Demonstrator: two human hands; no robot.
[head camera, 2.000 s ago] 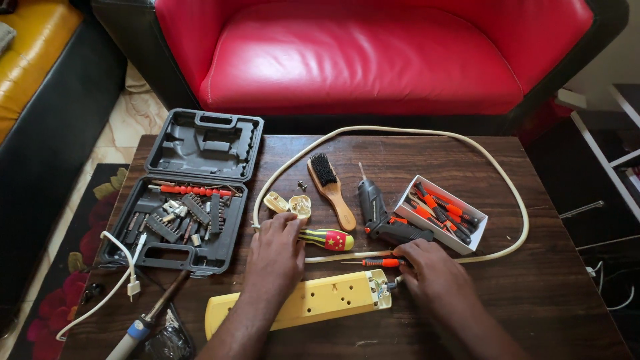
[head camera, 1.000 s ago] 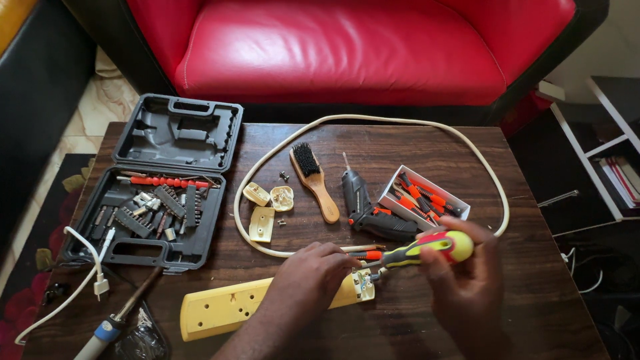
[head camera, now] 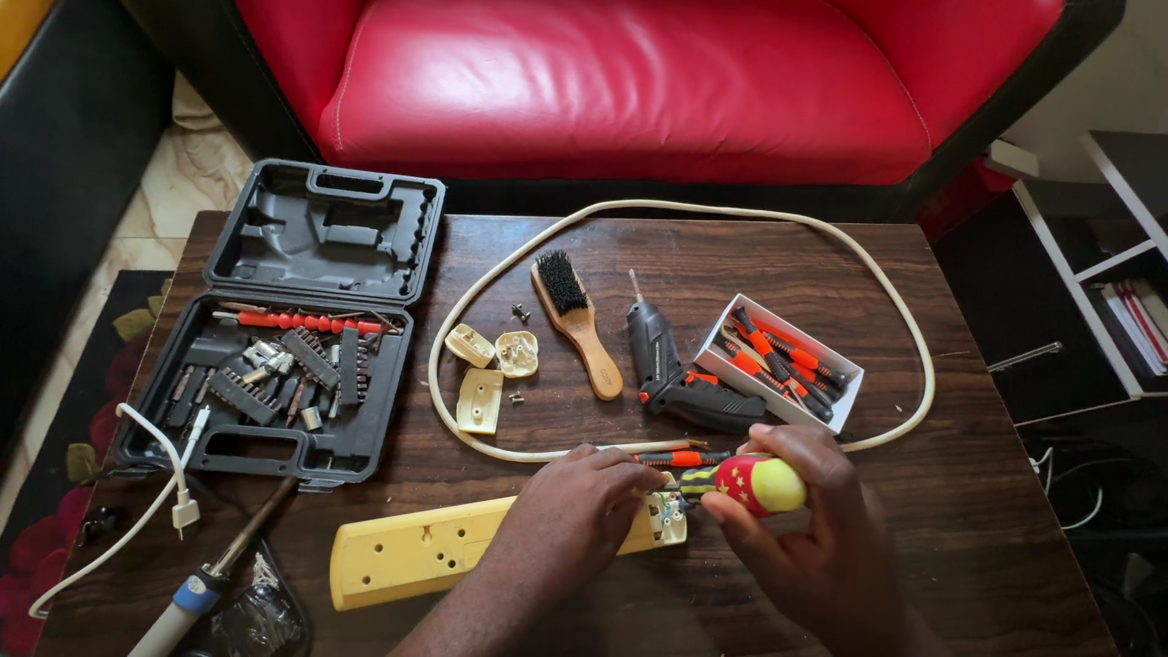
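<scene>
My right hand (head camera: 808,529) grips a screwdriver (head camera: 750,484) by its thick yellow-green and red handle with stars. The shaft points left at the opened end of a yellow power strip (head camera: 411,553), where wires and metal terminals (head camera: 671,516) show. My left hand (head camera: 584,511) rests over the strip beside that end, its fingers at the terminals; whether they pinch anything is hidden. Just behind lies a small orange-and-black screwdriver (head camera: 683,458). A white cable (head camera: 547,219) loops around the tools, its stripped end near my left fingers.
Within the loop are cream plastic plug parts (head camera: 480,401), screws (head camera: 519,312), a wooden brush (head camera: 584,333), a cordless screwdriver (head camera: 657,356) and a box of small screwdrivers (head camera: 849,401). An open bit case (head camera: 274,465) and a soldering iron (head camera: 196,593) lie left. A red sofa (head camera: 630,91) stands behind.
Two seconds ago the starred screwdriver was by my left hand; by one second ago my right hand held it at the strip's end. A flat cream plastic piece now shows beside the plug parts.
</scene>
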